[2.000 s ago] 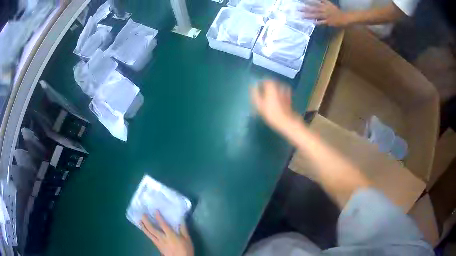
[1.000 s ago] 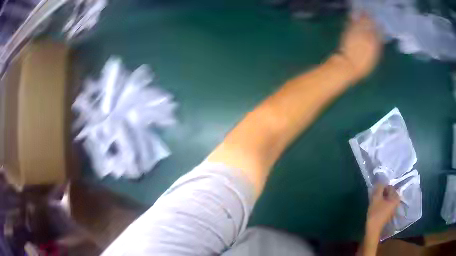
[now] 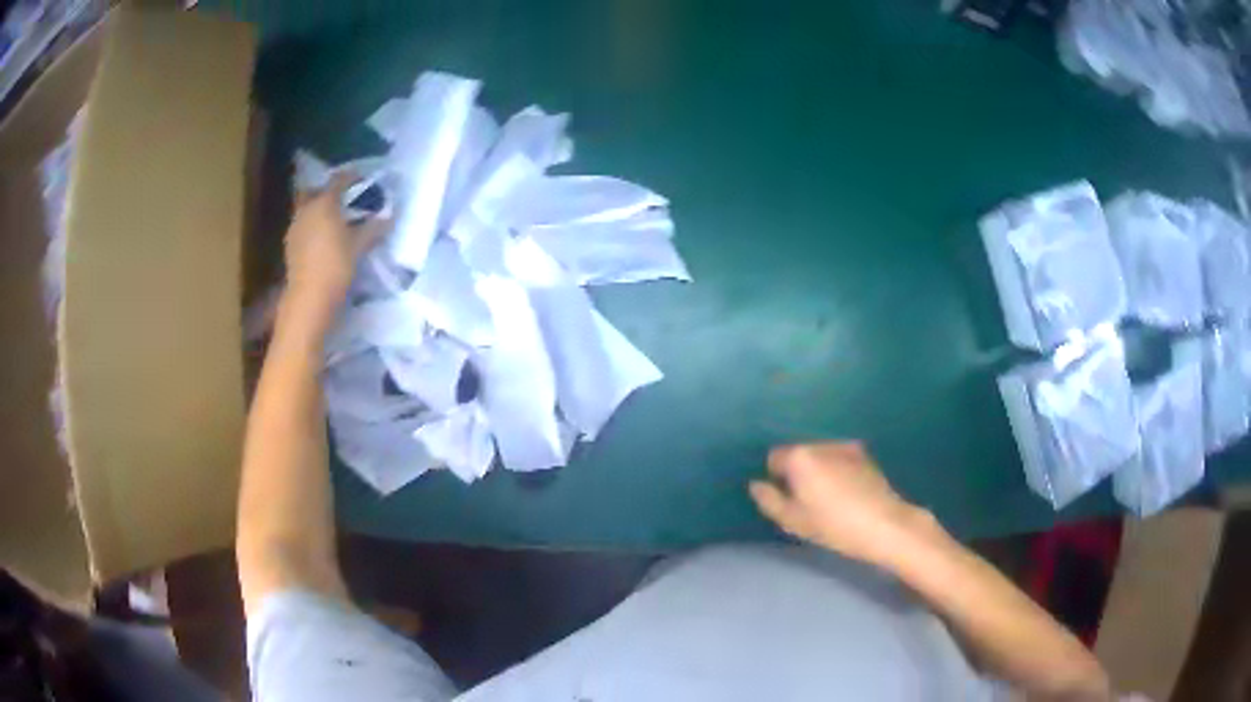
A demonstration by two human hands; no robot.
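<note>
A loose pile of soft white sleeves (image 3: 515, 295) lies on the green bench in front of me, some with dark spots showing. My left hand (image 3: 327, 240) is at the pile's left edge, its fingertips among the sleeves beside a dark spot; whether it grips one is unclear. My right hand (image 3: 830, 491) is near the bench's front edge, right of the pile, loosely curled with nothing visible in it. Pale square trays with shiny, wrinkled tops (image 3: 1077, 418) sit together at the right, out of reach of both hands' fingers.
A large brown carton (image 3: 162, 295) stands at the left bench end, with white material partly visible behind its flap. More shiny white items (image 3: 1152, 62) lie at the far right, near small dark boxes (image 3: 981, 14). A red object (image 3: 1070, 576) and cardboard (image 3: 1159, 597) are below the bench's right front.
The view has swung left. My left hand has come from the far right sleeves to the pile. My right hand has let go of the trays and moved left of them.
</note>
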